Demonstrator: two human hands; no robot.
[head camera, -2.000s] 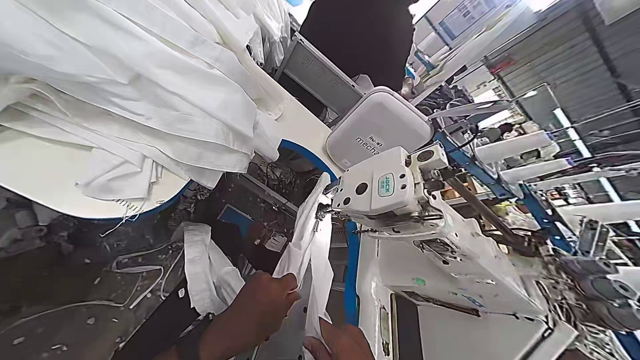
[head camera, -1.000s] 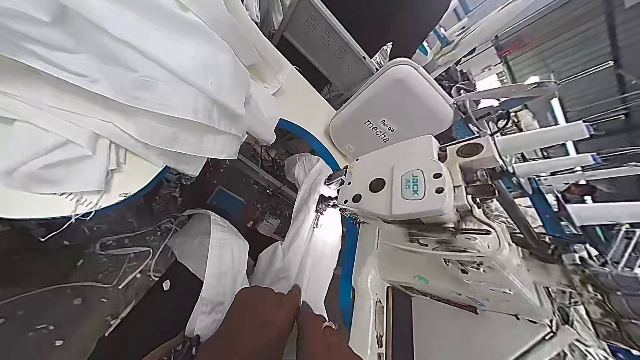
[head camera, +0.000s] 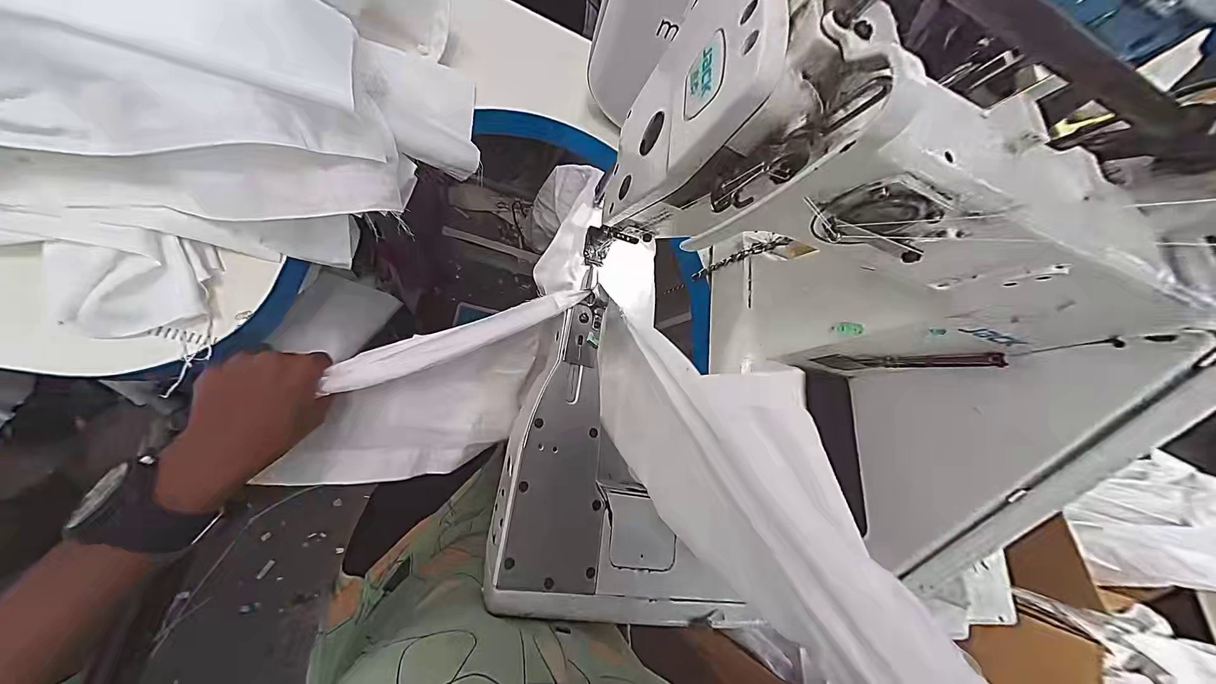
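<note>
At the left, my left hand (head camera: 256, 418), with a wristwatch on the wrist, is closed on the edge of a white fabric piece (head camera: 427, 408). That fabric stretches to the needle and presser-foot area (head camera: 598, 252) of an industrial sewing machine (head camera: 722, 104) bearing the Jack name. On the other side of the machine's narrow grey arm (head camera: 556, 484), more white fabric (head camera: 741, 494) runs down to the bottom right. A bit of bare skin at the bottom edge, partly behind the cloth, seems to belong to my right arm or hand; its fingers cannot be seen.
White fabric pieces (head camera: 171, 104) are heaped on the pale, blue-edged table (head camera: 28, 313) at the left. A cardboard box (head camera: 1054, 598) and more white cloth (head camera: 1149, 522) lie at the lower right. The machine body fills the right side. Scraps litter the floor (head camera: 275, 560).
My hands were close together at the fabric below the needle; now my left hand is out to the left. The fabric is spread to both sides of the machine arm. The view has shifted.
</note>
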